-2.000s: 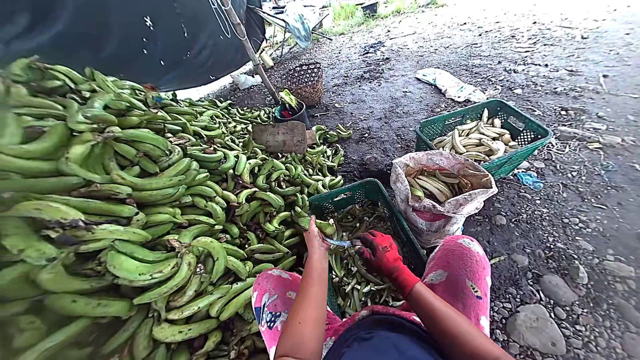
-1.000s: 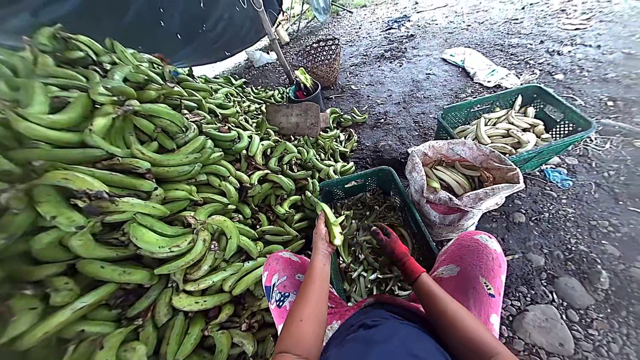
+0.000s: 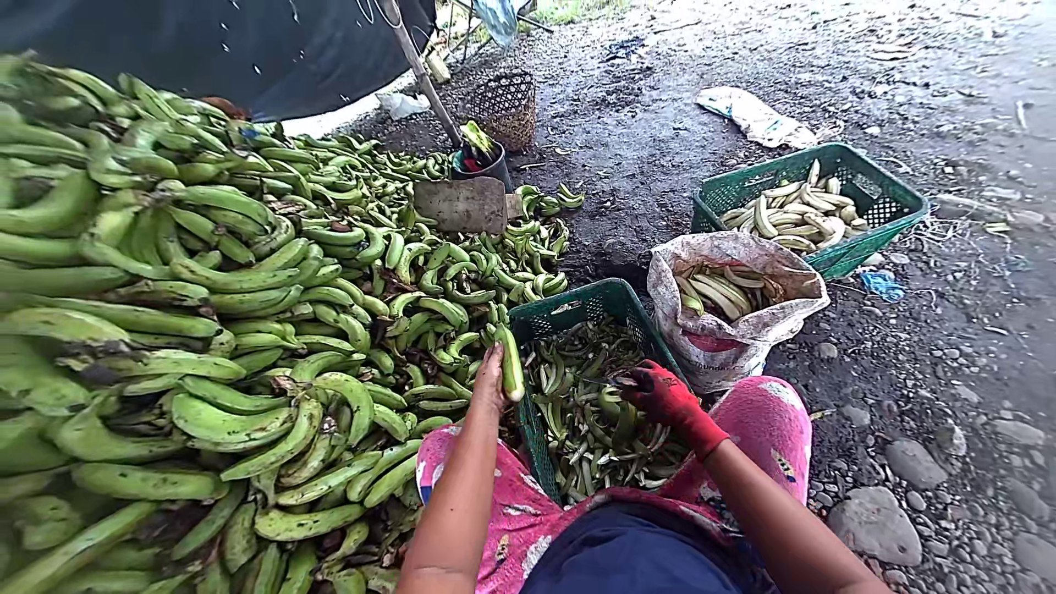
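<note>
My bare left hand (image 3: 492, 378) holds a green banana (image 3: 511, 363), perhaps a plantain, upright over the left edge of a green plastic crate (image 3: 540, 450) between my knees. Peel strips (image 3: 590, 412) fill much of that crate. Above its right side is my right hand (image 3: 660, 396) in a red glove, closed around a small knife (image 3: 606, 381) whose thin blade points left; its handle is mostly hidden. A big heap of green bananas (image 3: 239, 412) lies at the left. Peeled bananas (image 3: 722, 290) are in a woven sack (image 3: 714, 355) just beyond the right hand.
Another green crate (image 3: 874, 243) with peeled bananas (image 3: 796, 210) stands behind the sack. A wooden board (image 3: 462, 205) rests on the heap near a dark bucket (image 3: 495, 165) and a woven basket (image 3: 505, 111). Stones (image 3: 874, 524) lie at the right, and an empty-looking sack (image 3: 755, 115) farther back.
Two seconds ago the blade was up against the fruit in my left hand; now my hands are apart, with the knife over the peels. The view has shifted slightly.
</note>
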